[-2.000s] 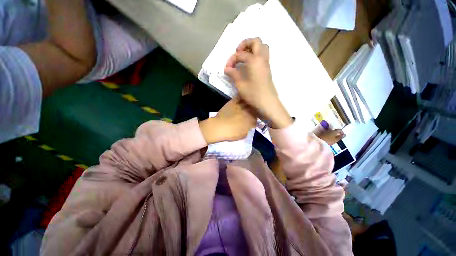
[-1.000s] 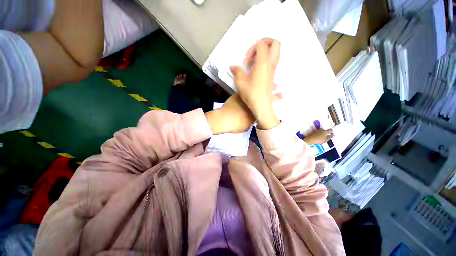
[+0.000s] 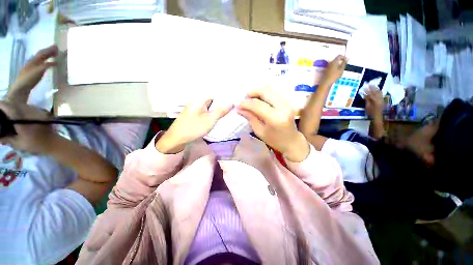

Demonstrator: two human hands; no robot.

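A large glossy white panel lies flat on the bench before me, its details washed out by glare. A smaller white sheet shows between my hands, over my lap at the bench edge. My left hand is at the panel's near edge, with its fingertips pointing right. My right hand faces it, with bent fingers over the near edge. The fingertips of both hands nearly meet above the sheet. Whether they pinch the sheet or a small piece cannot be told.
Another white panel lies left. A printed colour sheet and a blue-and-black card lie right. White panel stacks stand behind. A left neighbour's arm holds a black corded thing; a right neighbour's hand reaches over the printed sheet.
The view has turned to face the bench squarely. My hands, crossed at the wrists before, are now side by side with fingertips close together. More of the printed sheet and both neighbours show.
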